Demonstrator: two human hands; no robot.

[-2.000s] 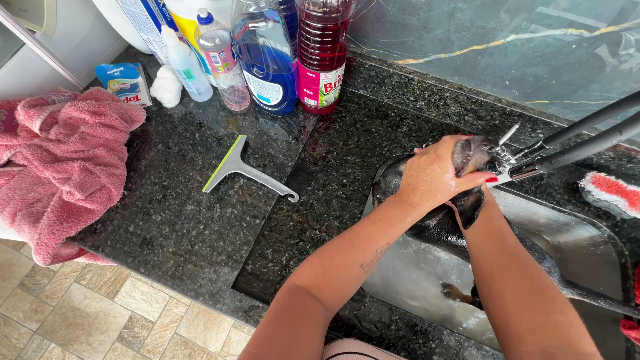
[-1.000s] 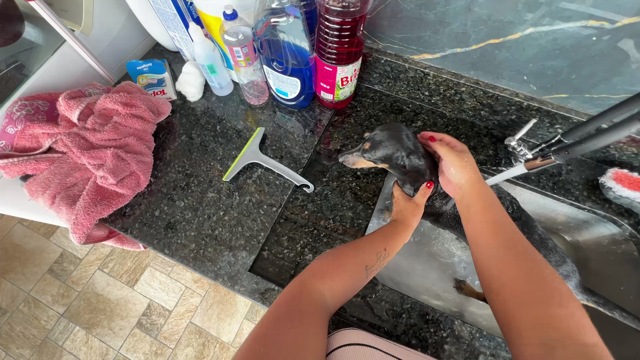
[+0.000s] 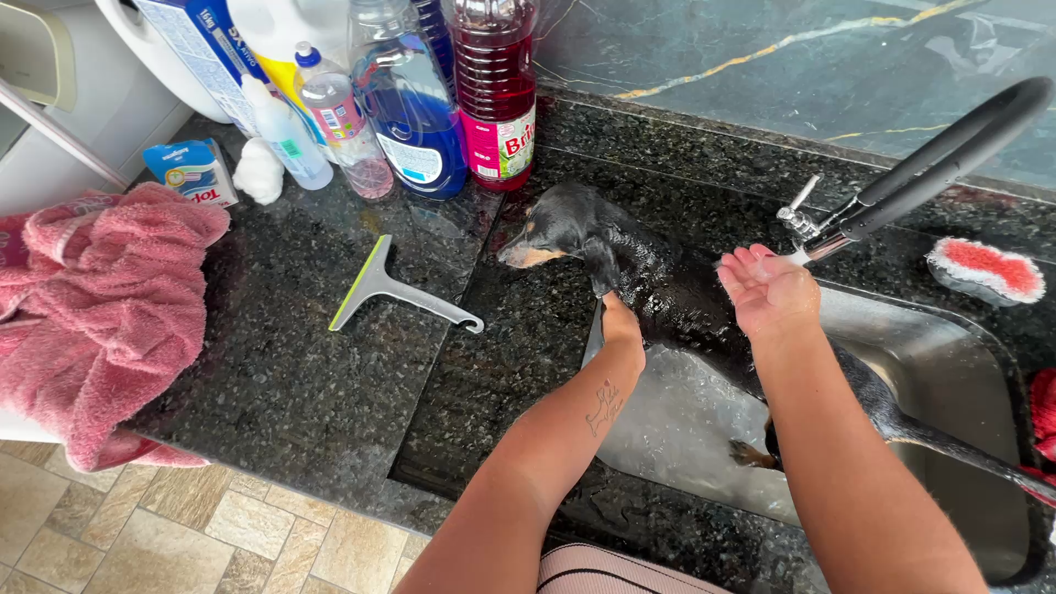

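A wet black-and-tan dog [image 3: 685, 289] stands in a stainless steel sink [image 3: 973, 388], its head over the granite counter at the sink's left. My left hand [image 3: 620, 328] is at the dog's chest below the neck, its fingers hidden under the body. Palm up and cupped, my right hand [image 3: 771, 289] is beside the dog's back, at the mouth of the black flexible faucet [image 3: 949, 157]. Water runs from the spout onto that palm. Froth or splashing water shows in the sink under the dog.
On the counter [image 3: 313, 396] lies a squeegee [image 3: 396, 289]. A pink towel [image 3: 124, 313] hangs over the left edge. Several bottles, such as one of red liquid [image 3: 495, 99], stand at the back, near a small box [image 3: 191, 172]. A red-and-white scrub brush [image 3: 986, 268] lies right of the faucet.
My right hand has left the dog's head and neck and turned palm up under the spout. My left hand stays low at the dog's front. The dog's head, earlier covered by my hands, is exposed.
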